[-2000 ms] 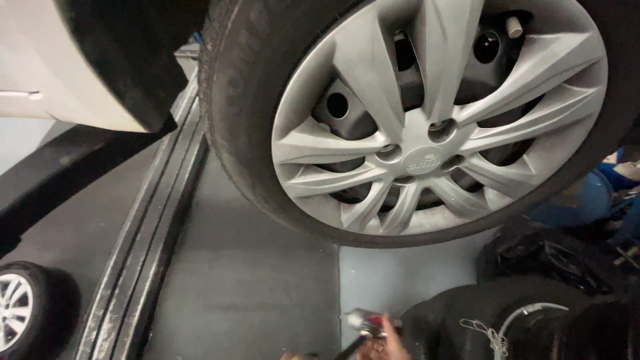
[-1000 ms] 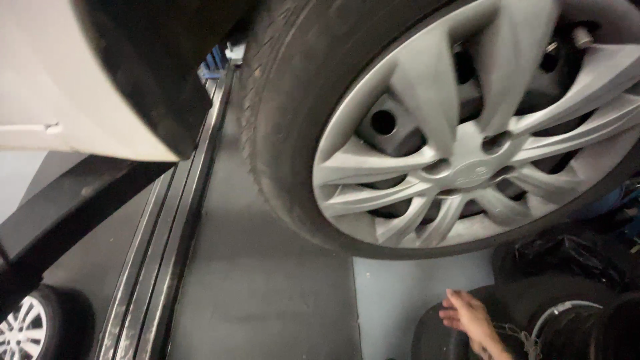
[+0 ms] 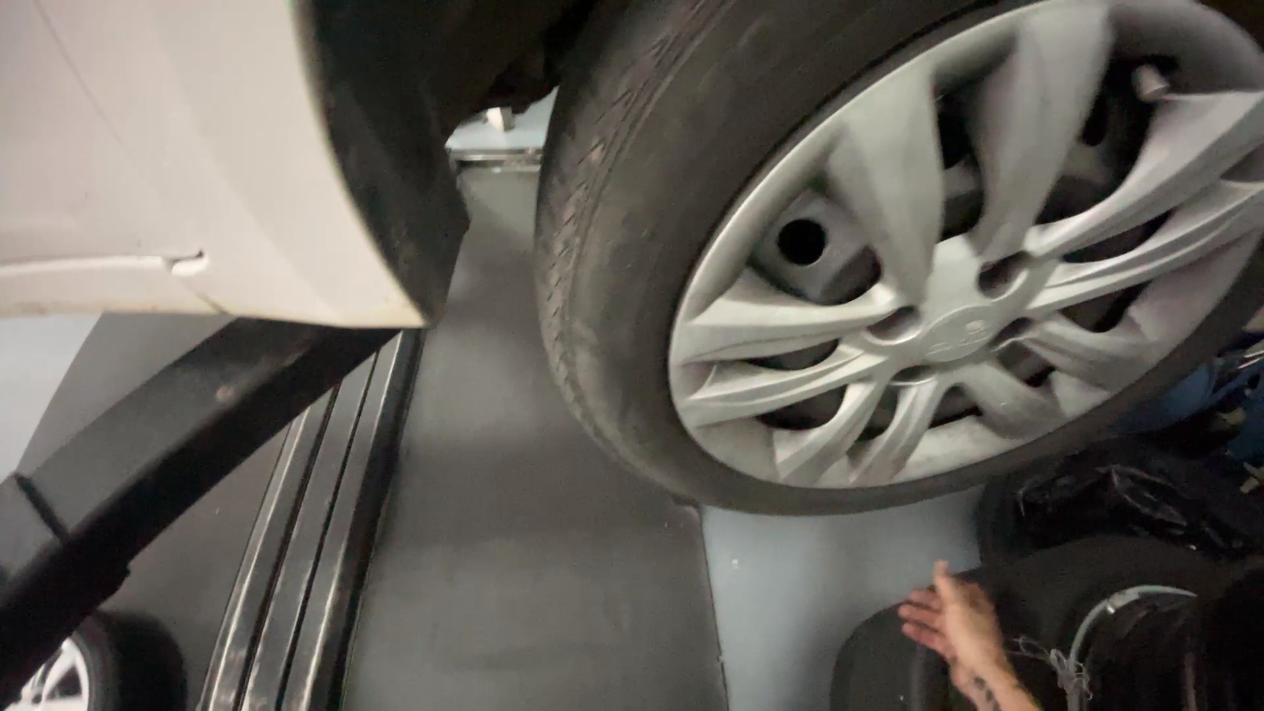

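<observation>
My right hand [image 3: 953, 617] is at the lower right, its fingers apart and nothing in it. It reaches in from the bottom edge, below the car wheel and apart from it, in front of a dark tire. A tattoo marks the wrist. My left hand is out of view. The raised wheel [image 3: 948, 331] fills the upper right; it has a black tire [image 3: 627, 296] and a silver multi-spoke wheel cover [image 3: 879, 178]. Recessed holes surround the cover's center. The valve stem [image 3: 1148, 82] shows near the rim at the upper right.
A white car body panel [image 3: 168, 168] spans the upper left, with a black lift arm [image 3: 197, 425] beneath it. Long dark metal rails [image 3: 306, 533] run along the floor [image 3: 543, 553]. Another wheel [image 3: 64, 676] lies at the lower left. Tires [image 3: 889, 652] and black plastic [image 3: 1116, 494] are at the lower right.
Two seconds ago a hand at the bottom held a partly visible metal and red tool; that tool is now out of view. My right hand has moved right and is open. The view has shifted.
</observation>
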